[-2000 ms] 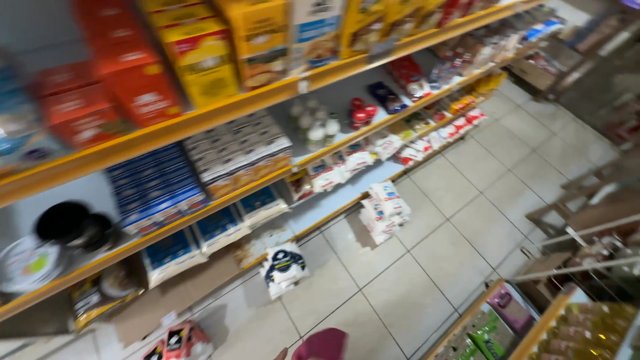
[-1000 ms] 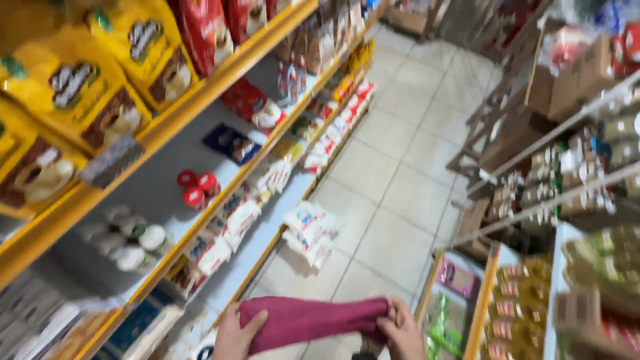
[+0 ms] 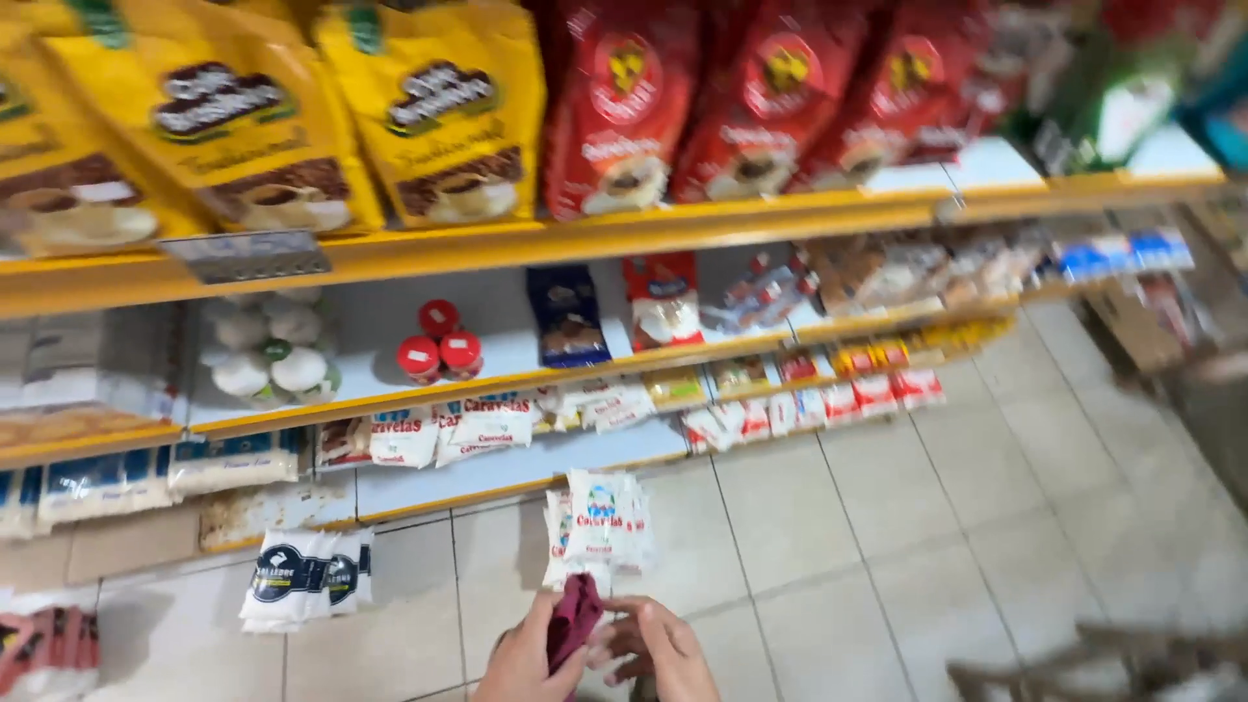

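A folded maroon cloth [image 3: 575, 619] is gripped in my left hand [image 3: 526, 653] at the bottom centre. Close on its right is my right hand [image 3: 658, 648], fingers bent and apart; whether it still touches the cloth's edge is unclear. Just beyond the hands, white Caravelas packets [image 3: 600, 522] are stacked on the tiled floor. Farther left on the floor lie white packets with dark labels [image 3: 307, 575], and red packets [image 3: 49, 648] sit in the lower left corner.
Shelving with a yellow edge [image 3: 624, 232] runs across the view, holding yellow coffee bags [image 3: 448, 117], red coffee bags [image 3: 624, 107], red-lidded jars [image 3: 439, 341] and a dark blue packet [image 3: 567, 317]. A blurred wooden structure [image 3: 1102, 663] stands at the lower right.
The cloth was stretched between both hands a second ago; now it is bunched in my left hand, and the hands are closer together. The view has turned toward the shelves.
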